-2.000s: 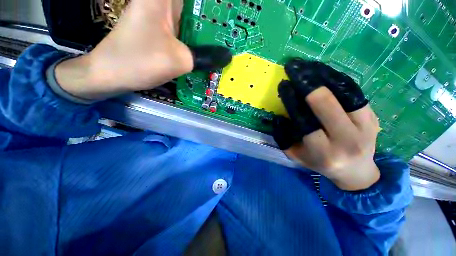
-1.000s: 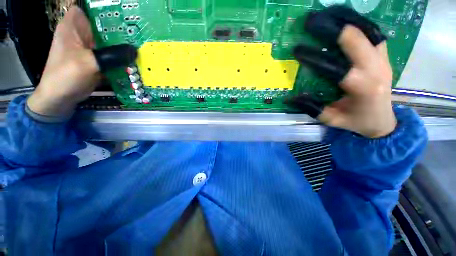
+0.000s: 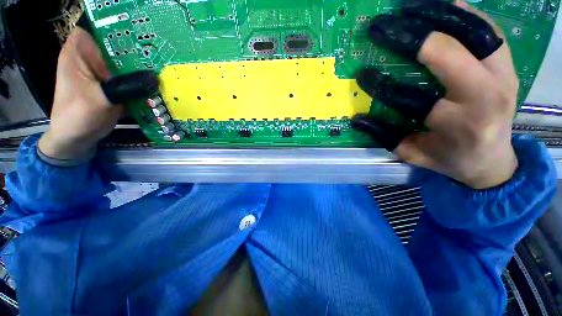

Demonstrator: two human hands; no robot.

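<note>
A large green printed circuit board (image 3: 215, 31) lies in front of me, its near edge by the metal rail. A yellow insulating sheet (image 3: 262, 89) lies flat on its near part, with small holes and a notch at its right end. My left hand (image 3: 83, 92) holds the board's left side, its thumb in a black finger cot on top at the sheet's left end; its other fingers are hidden. My right hand (image 3: 456, 92), with black finger cots, rests spread over the board's right part, fingertips at the sheet's right end. Whether it grips the board cannot be told.
A metal rail (image 3: 259, 165) runs across just below the board. A black parts bin (image 3: 31, 55) with tan-gold slivers (image 3: 66, 15) stands at the upper left. My blue smock (image 3: 185, 247) fills the lower view. Small round components (image 3: 161, 117) stand beside the sheet's left end.
The board first appeared tilted and now appears level. The yellow sheet, partly covered by my right hand two seconds ago, now shows almost its full length. My right hand has moved right relative to the sheet.
</note>
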